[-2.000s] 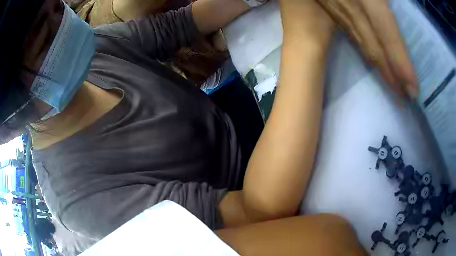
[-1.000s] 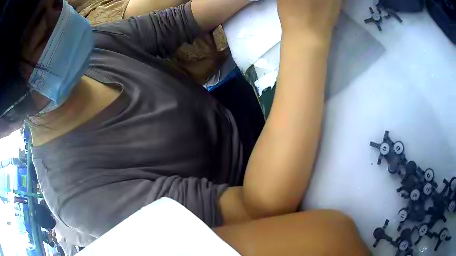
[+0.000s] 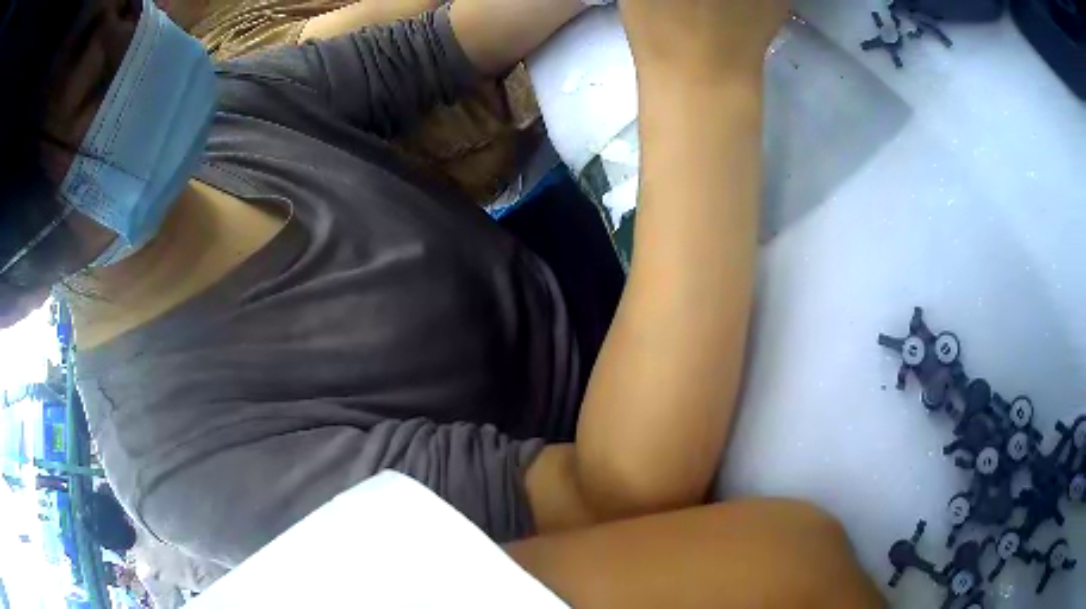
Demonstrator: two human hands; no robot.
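Note:
Neither of my hands shows. Nearest in front lies a loose pile of small dark three-armed brackets with pale round centres (image 3: 986, 459), at the lower right on the white plastic-covered table (image 3: 834, 321). Another dark bracket (image 3: 890, 38) lies near the top right. A bare bent arm (image 3: 703, 553) crosses the bottom edge beside a white sleeve or cloth (image 3: 381, 547). Its hand is out of the picture, and I cannot tell whose arm it is.
A person in a grey shirt (image 3: 357, 309) and a face mask sits close at the left. Their bare forearm (image 3: 697, 238) reaches up across the table, the hand cut off by the top edge. A grey translucent sheet (image 3: 822, 131) lies beside it. Dark parts (image 3: 1058, 42) are at the top right corner.
The hand with stretched fingers and the pale printed item at the upper right have gone from view, uncovering table, a bracket and dark parts. The person's forearm has shifted slightly left.

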